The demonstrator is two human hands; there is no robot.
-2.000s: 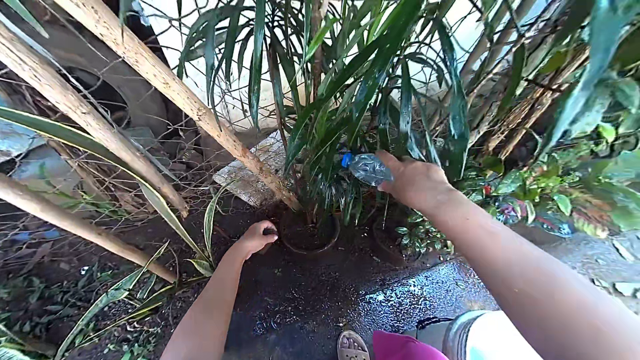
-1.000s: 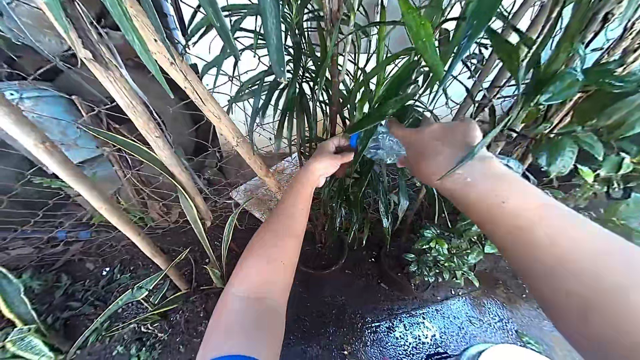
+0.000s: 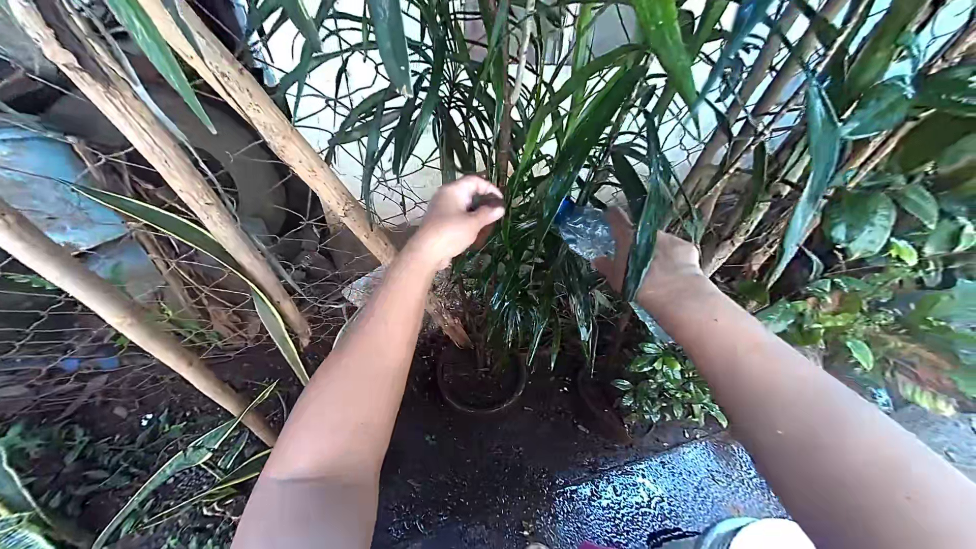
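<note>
My right hand (image 3: pixel 648 255) grips a clear plastic bottle (image 3: pixel 585 231) with a blue cap (image 3: pixel 563 210), held tilted among the long narrow leaves of a tall plant (image 3: pixel 526 267). A long leaf hangs in front of that hand. To the left of the bottle, my left hand (image 3: pixel 469 206) is raised beside the plant's stem with its fingers curled around something small and dark, too small to name. Below both hands, a round plant pot (image 3: pixel 482 389) with dark soil stands on the wet ground; another pot (image 3: pixel 602 404), partly hidden, is to its right.
Wooden poles (image 3: pixel 274 130) slant across the left, in front of a wire mesh fence (image 3: pixel 46 320). Variegated snake plant leaves (image 3: pixel 191 232) reach up at the left. A low leafy plant (image 3: pixel 663 381) grows at the right, near wet, shiny pavement (image 3: pixel 656 496).
My left hand was low beside the pot, rose to the bottle's blue cap, and is now apart from it to the left. The bottle stays in my right hand. The view has shifted.
</note>
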